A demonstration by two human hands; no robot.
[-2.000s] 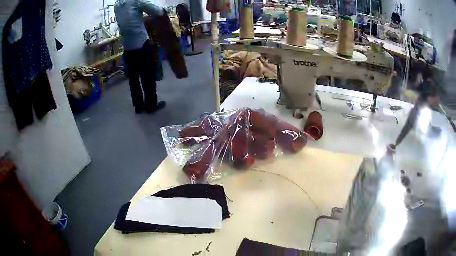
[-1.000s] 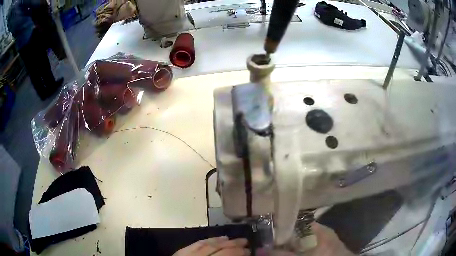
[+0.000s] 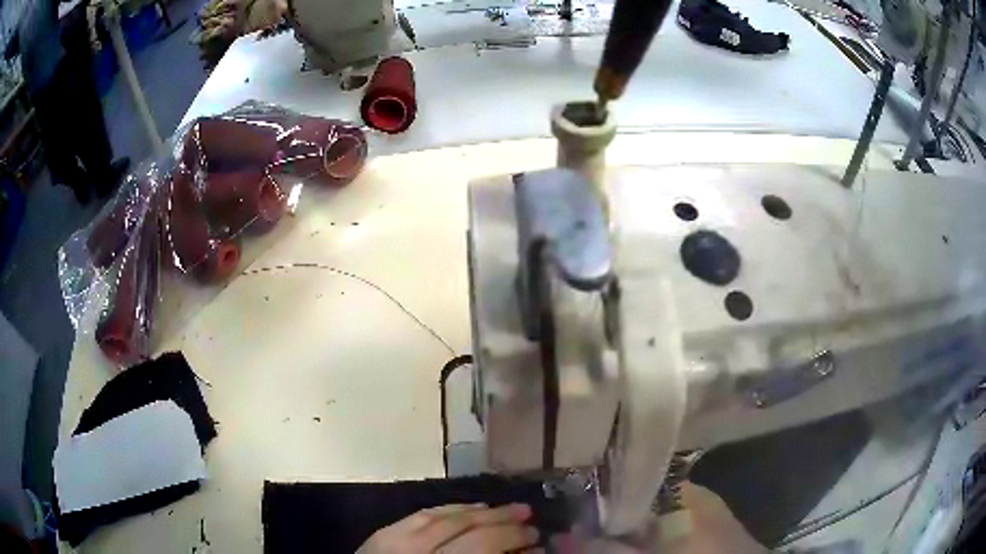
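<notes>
A black cut fabric piece (image 3: 324, 511) lies on the cream table at the bottom, its right end under the left end of the sewing machine head (image 3: 746, 260). My left hand (image 3: 454, 532) rests flat on it, fingers pointing right; the palm is cut off by the lower edge. My right hand (image 3: 708, 525) is at the presser foot area, partly hidden behind the head; its fingertips seem to be on the cloth, but their grip is hidden. Another dark piece (image 3: 784, 471) lies under the machine arm.
At left, a white piece (image 3: 130, 457) lies on dark pieces (image 3: 162, 390). A clear bag of dark-red cones (image 3: 205, 206) is behind them. A loose red cone (image 3: 389, 95) stands by a second machine (image 3: 344, 33). A loose thread (image 3: 368, 284) crosses the table. A person's legs (image 3: 70, 119) show far left.
Since two seconds ago the view has turned down and right onto the machine, and both hands have come into view. In the last second the hands and fabric have barely moved.
</notes>
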